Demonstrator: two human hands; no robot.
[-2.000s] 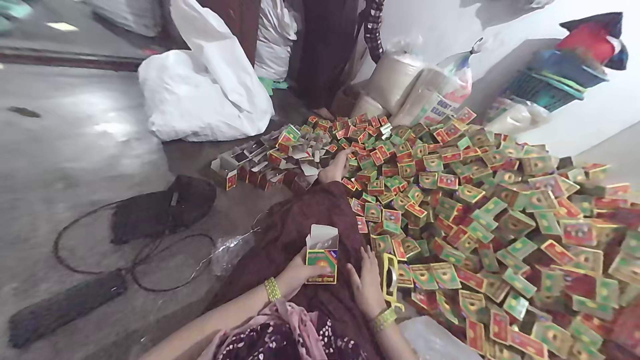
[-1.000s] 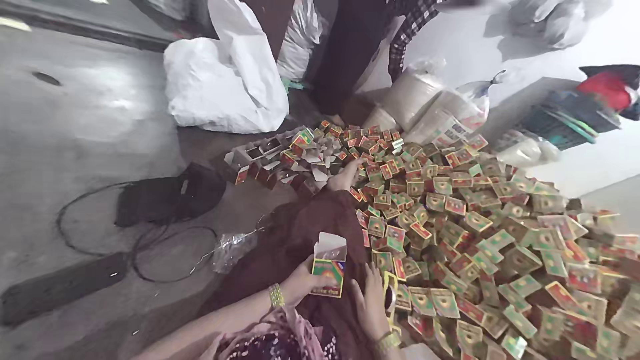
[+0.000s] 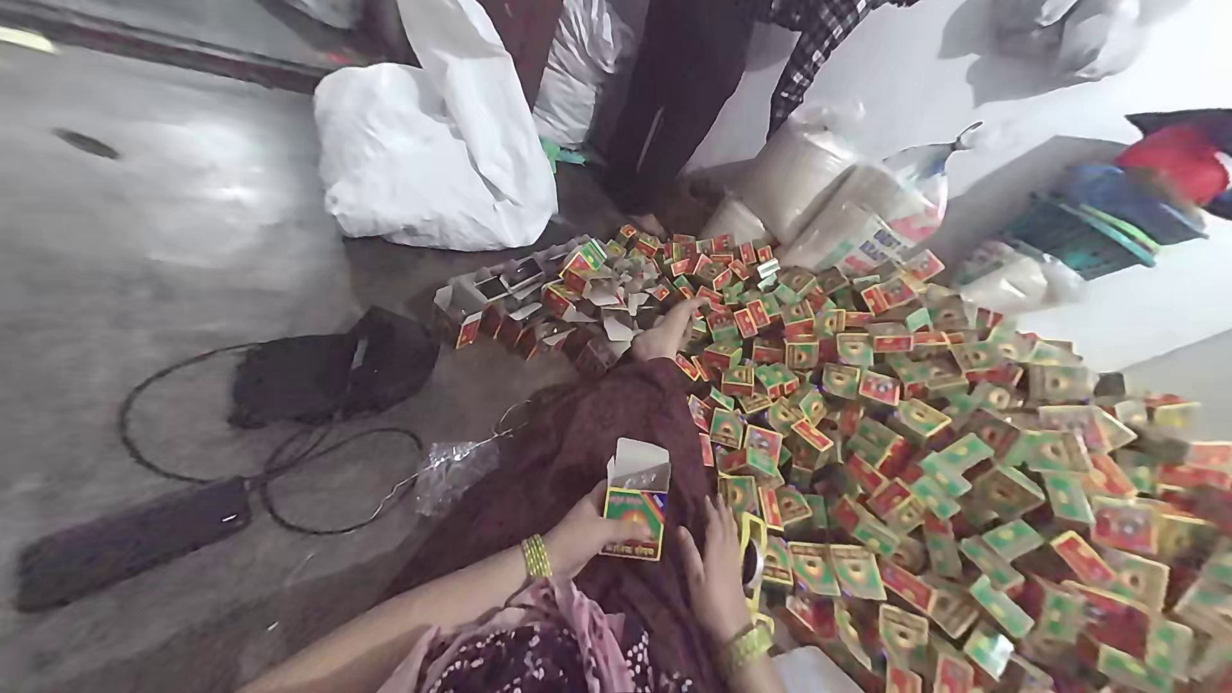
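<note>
My left hand (image 3: 587, 529) holds a small printed cardboard box (image 3: 633, 520) over my lap, its top flap raised and its upper end open. My right hand (image 3: 712, 568) rests on the dark maroon cloth over my leg, fingers apart, with nothing seen in it. Just right of that hand lies a yellow-rimmed object (image 3: 754, 558), partly hidden. A large heap of green and red cardboard boxes (image 3: 895, 414) spreads over the floor on the right. Boxes with raised grey flaps (image 3: 520, 289) are grouped beyond my foot.
A white sack (image 3: 433, 154) stands ahead on the left. On the left floor lie a black bag (image 3: 298, 375), a cable, a long black device (image 3: 135, 544) and clear plastic (image 3: 452, 472). Filled sacks (image 3: 794, 178) lean near the wall. A person in dark trousers (image 3: 664, 87) stands beyond the heap.
The standing person's checked sleeve hangs farther into view than before. The box remains in my left hand, and my right hand stays beside it.
</note>
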